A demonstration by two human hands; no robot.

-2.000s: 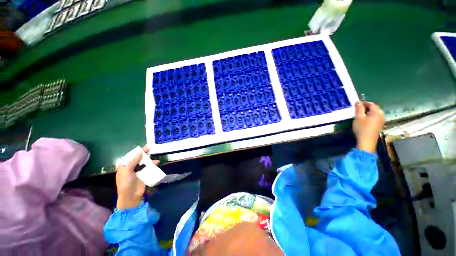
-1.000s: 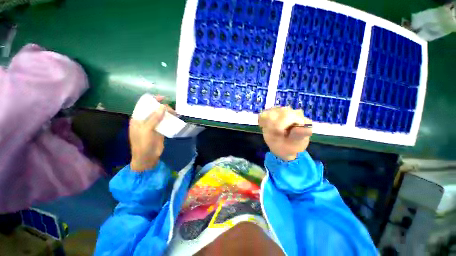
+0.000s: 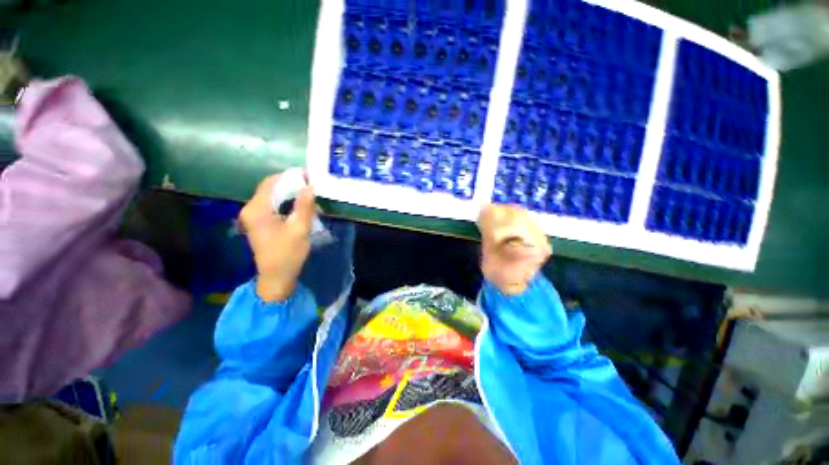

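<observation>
A large white tray lies on the green bench, with three sections filled with rows of glossy blue parts with dark round centres. My left hand is left of the tray's near left corner and holds the white backing paper, partly hidden by the fingers. My right hand is at the tray's near edge, by the bar between the left and middle sections. Its fingers are curled and blurred. Whether it holds a tool cannot be told.
The green bench runs across the view. A person's pink sleeve is at the left. A whitish bag-like item lies at the far right. Grey-white equipment stands at the lower right.
The tray first shifted right in view and now sits close to its place of a second ago. My right hand left the tray's right corner for its near edge. The backing paper is now bunched in my left hand.
</observation>
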